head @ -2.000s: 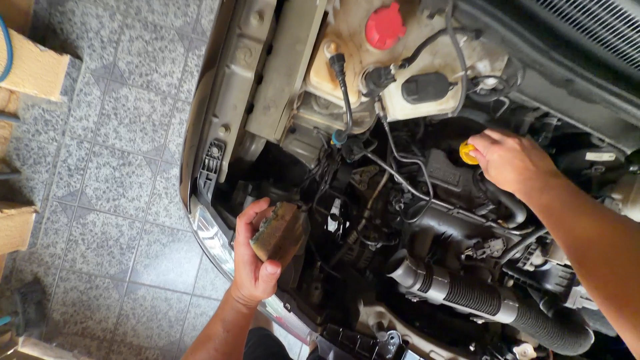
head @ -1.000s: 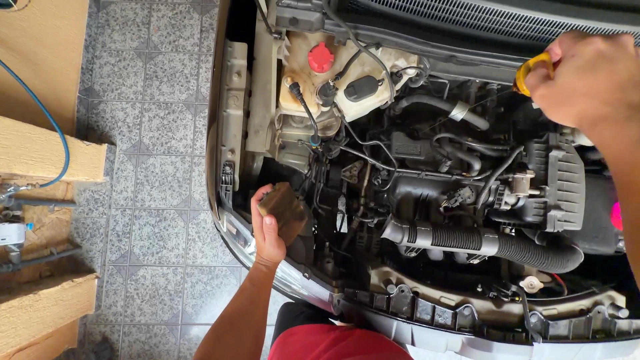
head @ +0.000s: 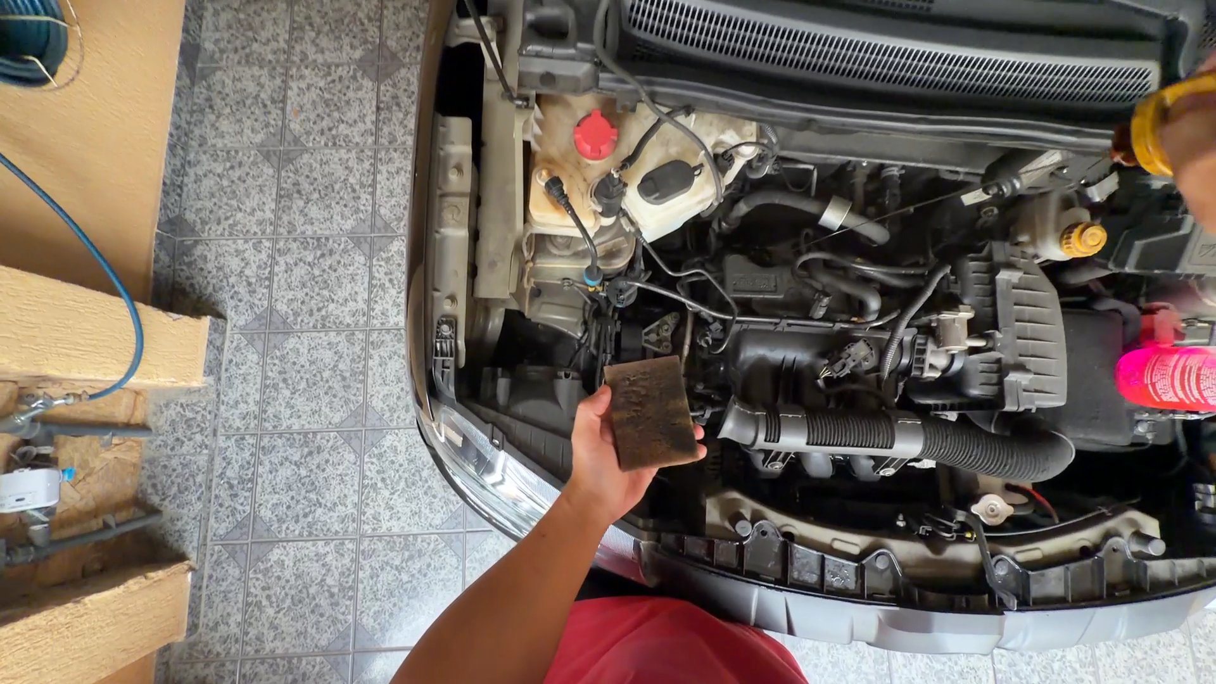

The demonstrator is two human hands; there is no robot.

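My left hand (head: 608,465) holds a flat, dark, soiled sponge (head: 652,413) over the front left of the engine bay. At the right edge, partly cut off and blurred, my right hand (head: 1195,157) grips the yellow handle of what looks like an engine dipstick (head: 1151,133). A thin rod or line runs from near that handle down left toward the engine; where its tip lies is unclear. Below my left hand's sponge and to its right is the ribbed black air intake hose (head: 988,451). The engine's dark plastic cover (head: 755,277) sits above the sponge.
A stained coolant reservoir (head: 556,142) with a red cap (head: 596,135) stands at upper left. The air filter housing (head: 1012,328), a yellow-capped reservoir (head: 1083,239) and a pink bottle (head: 1168,377) are at right. A blue hose (head: 123,285) hangs beside the tan wall.
My right hand has moved from the engine to the upper right with the yellow handle. My left hand has turned the sponge so its broad dark face shows. The view has shifted.
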